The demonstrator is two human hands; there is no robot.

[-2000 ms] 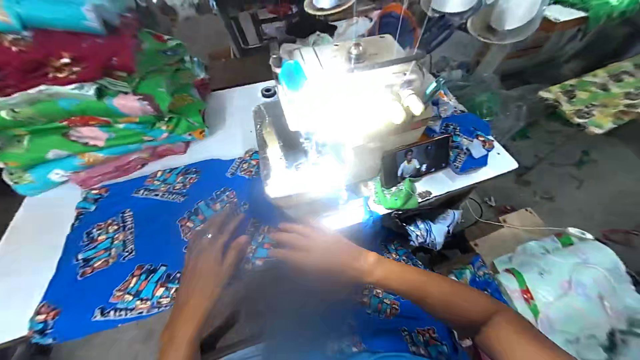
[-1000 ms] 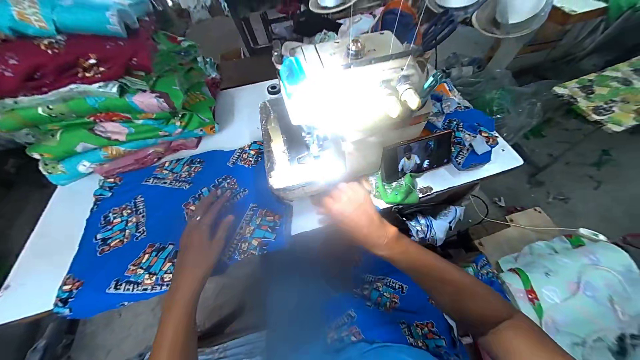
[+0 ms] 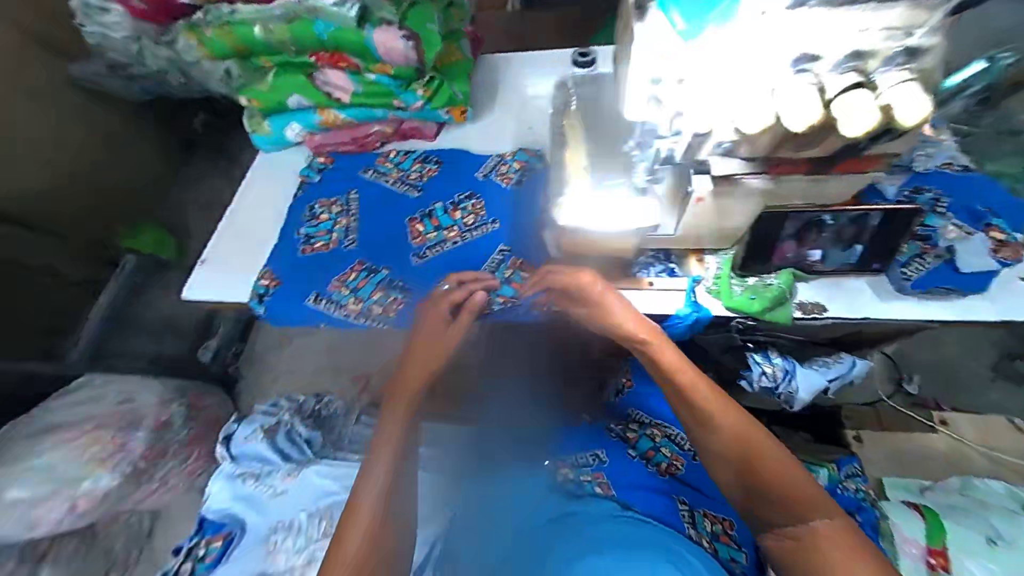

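Blue printed fabric (image 3: 384, 232) lies flat on a white sewing table, its near edge along the table's front. My left hand (image 3: 456, 308) is at that edge with curled fingers, a ring on one of them. Close to its right, my right hand (image 3: 576, 292) has its fingertips on the fabric's near right corner. Blur hides whether either hand pinches the cloth. A sewing machine (image 3: 680, 160) with a bright lamp stands just beyond my right hand; glare hides its needle area. More of the blue printed fabric (image 3: 652, 440) hangs over my lap.
Folded colourful fabrics (image 3: 352, 80) are stacked at the table's back left. A phone (image 3: 828, 240) leans by the machine, with a green plastic bag (image 3: 752, 292) before it and blue fabric scraps (image 3: 944, 240) to its right. Filled plastic bags (image 3: 104, 456) stand at lower left; cardboard lies at right.
My right hand has moved from beside the machine's front to the fabric's near corner, close to my left hand. My left hand, earlier spread flat on the fabric, now has curled fingers. The view has shifted.
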